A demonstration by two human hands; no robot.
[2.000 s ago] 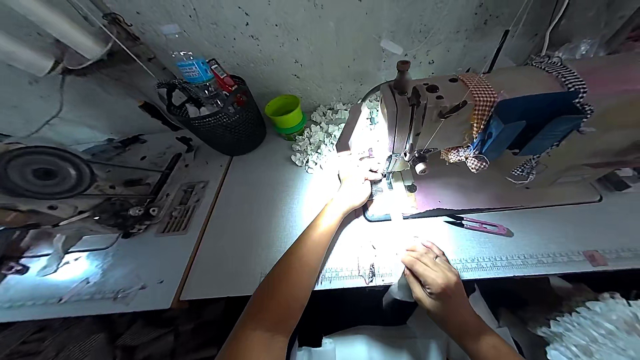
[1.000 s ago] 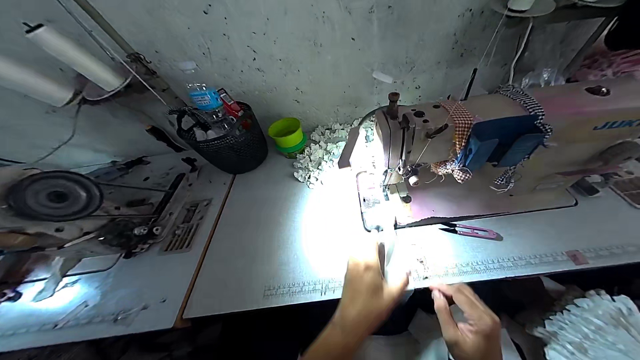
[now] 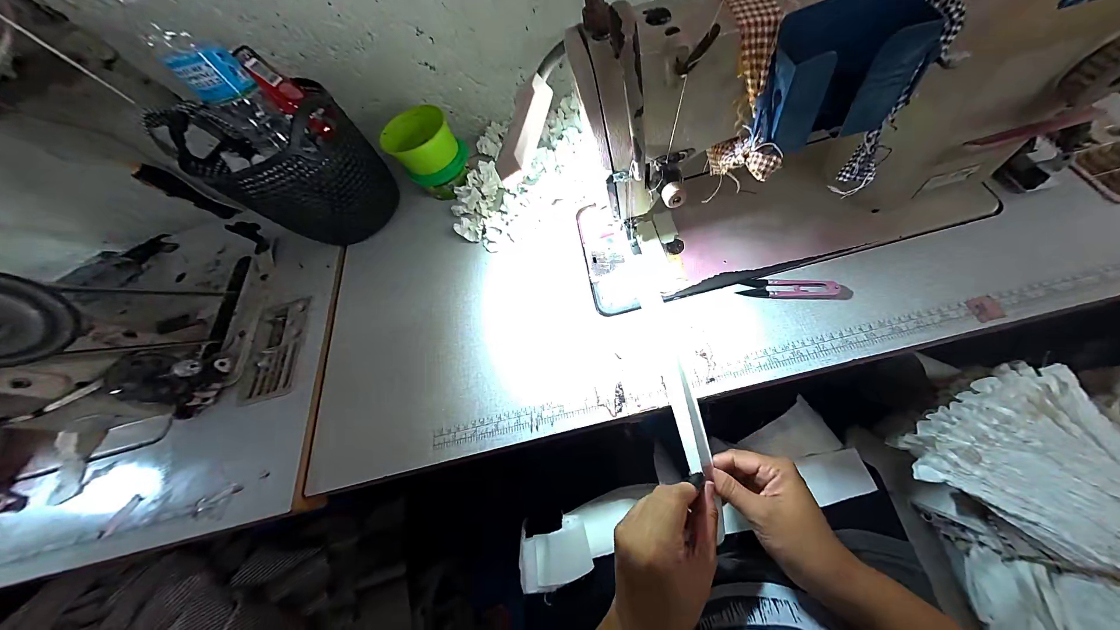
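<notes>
A narrow white fabric strip runs from under the presser foot of the sewing machine down over the table's front edge. My left hand and my right hand pinch its lower part side by side, just below that edge. A small dark thing shows at my left thumb; what it is I cannot tell. Pink-handled thread snips lie on the table right of the needle area. Glare hides detail around the presser foot.
Gathered white fabric, a green cup and a black basket with a bottle stand behind. A printed ruler follows the table edge. A ruffled white stack is at lower right; another machine is at left.
My left hand has moved from beside the presser foot down to below the table edge. Both hands now meet on the strip; one second ago they were apart. The view has shifted closer.
</notes>
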